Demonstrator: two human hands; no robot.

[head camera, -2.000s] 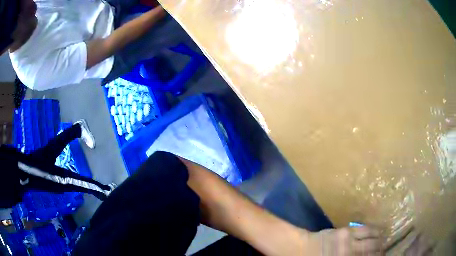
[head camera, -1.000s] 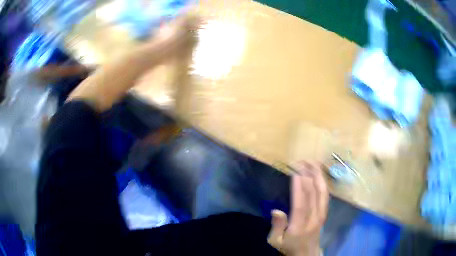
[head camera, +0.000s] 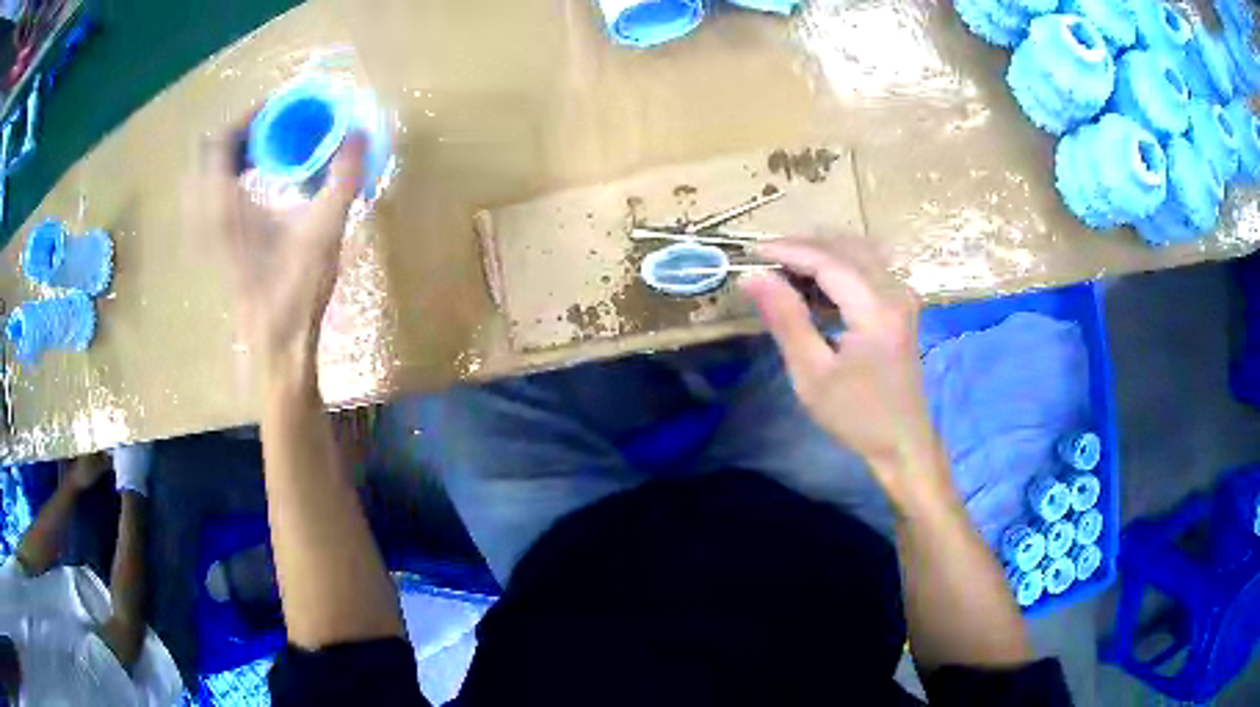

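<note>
My left hand (head camera: 283, 249) is at the left over the table, its fingers around a light-blue body section (head camera: 299, 129) whose open rim faces up; the hand is slightly blurred. My right hand (head camera: 850, 332) pinches a thin pale swab (head camera: 757, 267) at the clear oval dish (head camera: 685, 268), with the swab's other end over the dish. The dish stands on a stained cardboard pad (head camera: 553, 263). More pale sticks (head camera: 732, 211) lie crossed on the pad just behind the dish.
Ruffled parts (head camera: 1110, 169) are piled at the back right. Two light-blue pieces (head camera: 62, 290) stand at the far left, another (head camera: 652, 17) at the top edge. A blue crate (head camera: 1103, 414) with small ringed parts (head camera: 1061, 532) is beside my lap at right. A person's arm (head camera: 127, 539) shows lower left.
The view has swung to the bench in front of me. My left hand now holds a body section, and my right hand, empty and open a second ago, now holds a swab at the dish.
</note>
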